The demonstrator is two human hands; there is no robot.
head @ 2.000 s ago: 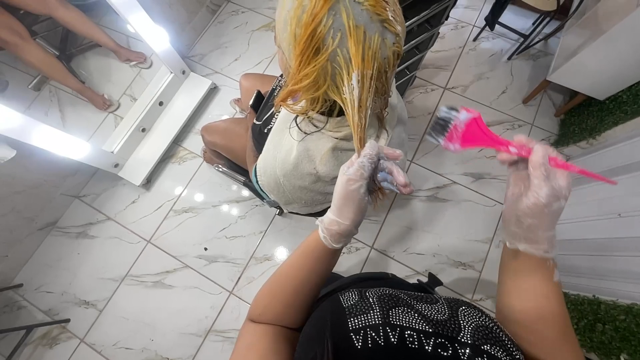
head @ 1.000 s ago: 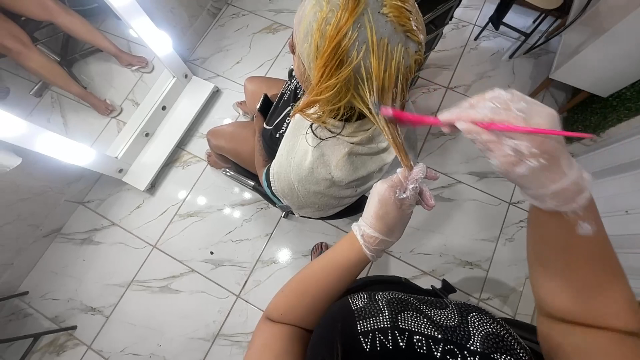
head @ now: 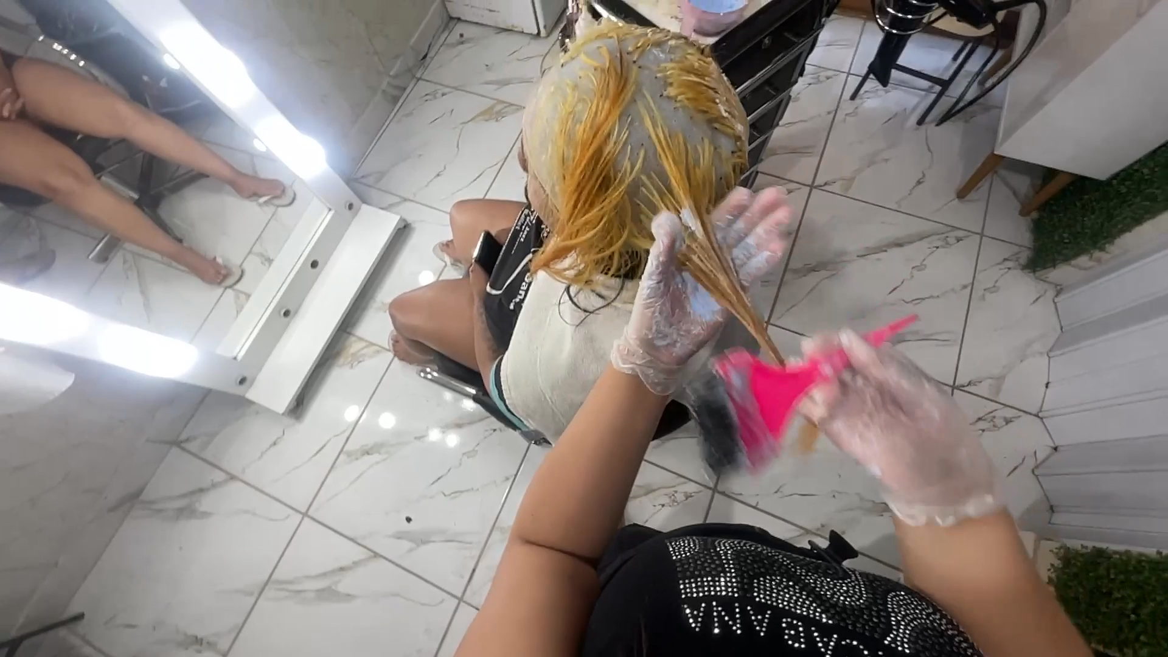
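Observation:
A seated person's yellow-orange hair (head: 593, 173) hangs in wet strands from a silicone-looking pale cap that covers the head. My left hand (head: 703, 283), in a clear plastic glove, lies under a lock of this hair with its palm up and fingers spread. The lock (head: 730, 292) runs across the palm toward my right hand (head: 899, 420), which is also gloved. Between the right fingers is a pink tint brush (head: 785, 392), its dark bristles pointing left and down, blurred by motion. The lock's lower end passes behind the brush, and whether the right fingers pinch it is unclear.
The person sits on a chair, a light towel (head: 557, 365) over the shoulders. Beyond the head stands a dark trolley (head: 776, 64) with a pink bowl (head: 716, 14). A lit mirror frame (head: 338, 265) is at left, a white cabinet (head: 1077, 91) at right.
My left hand has opened from its closed grip on the lock and now lies under it. My right hand has moved down with the brush, away from the head.

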